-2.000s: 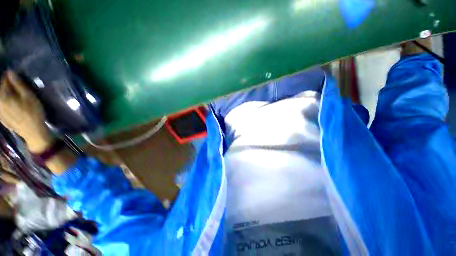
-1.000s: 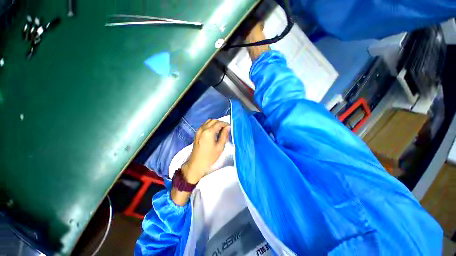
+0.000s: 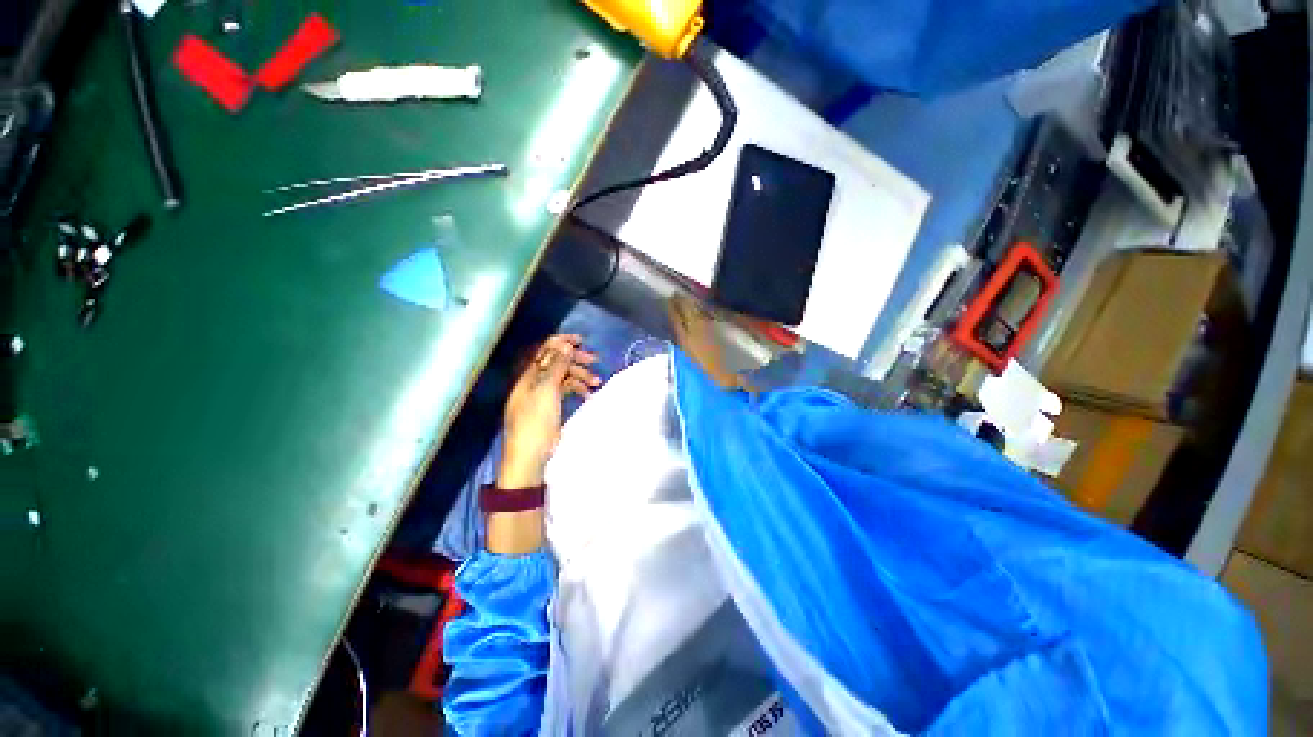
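Note:
A black tablet [image 3: 775, 233] lies on a white box-like surface [image 3: 878, 238] beyond the bench's right edge. My right hand [image 3: 706, 343] is small and blurred just below the tablet's lower left; what its fingers do is hidden. My left hand [image 3: 542, 396], with a dark red wristband, is over my lap beside the bench edge, fingers apart and holding nothing visible. On the green mat [image 3: 259, 432] lie a blue triangular pick [image 3: 418, 278], silver tweezers [image 3: 389, 183] and a white pointed tool [image 3: 403, 84].
Two red strips [image 3: 295, 53], a thin black stick [image 3: 150, 115] and a cluster of small parts [image 3: 94, 259] lie on the mat. A yellow screwdriver [image 3: 655, 17] with black cord is at the top. Cartons [image 3: 1145, 331] and a red frame [image 3: 1008, 305] stand right.
The black tablet now shows on the white surface. My right hand has moved down from the cord. My left hand has shifted left from my shirt towards the bench edge. The view has shifted.

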